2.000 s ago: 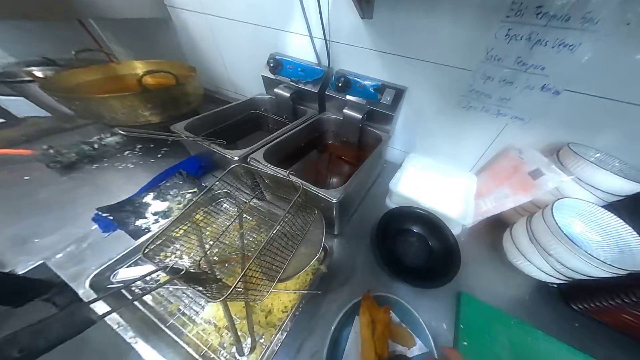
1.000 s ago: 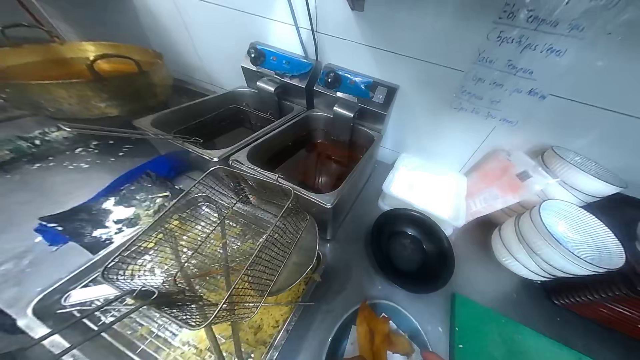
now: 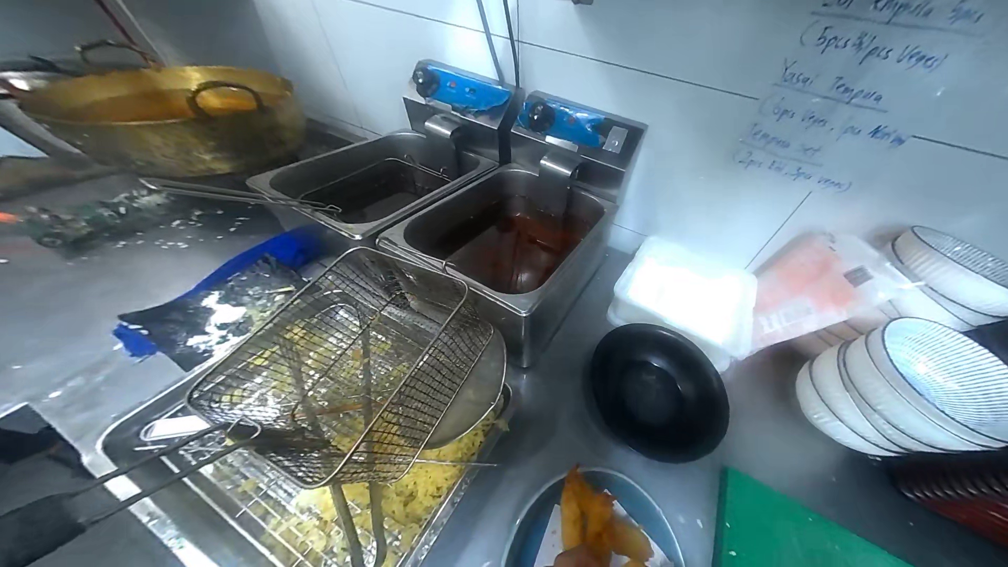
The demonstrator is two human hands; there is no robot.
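Note:
At the bottom edge, what looks like a fingertip of my right hand [image 3: 579,557] shows against the fried tempura pieces [image 3: 584,516]; the rest of the hand is out of view, so its grip cannot be told. The pieces lie on white paper in a round blue-grey dish [image 3: 529,520]. My left hand is out of view. A wire fry basket [image 3: 339,378] rests over a metal tray with a wire rack [image 3: 236,504], which holds yellow fried batter bits [image 3: 441,480]. Its dark handle [image 3: 39,524] points to the lower left. Metal tongs [image 3: 346,524] lie partly beneath the basket.
Behind stand two deep fryers with dark oil [image 3: 512,252] [image 3: 378,189]. A brass pan [image 3: 181,126] is at the upper left. On the right are a black bowl [image 3: 658,392], white containers [image 3: 685,295], a plastic packet [image 3: 819,283], stacked bowls [image 3: 937,386] and a green cutting board [image 3: 787,528].
The fingertip seen at the dish's right edge one second ago now shows lower centre, by the fried pieces. The basket and fryers stay in place.

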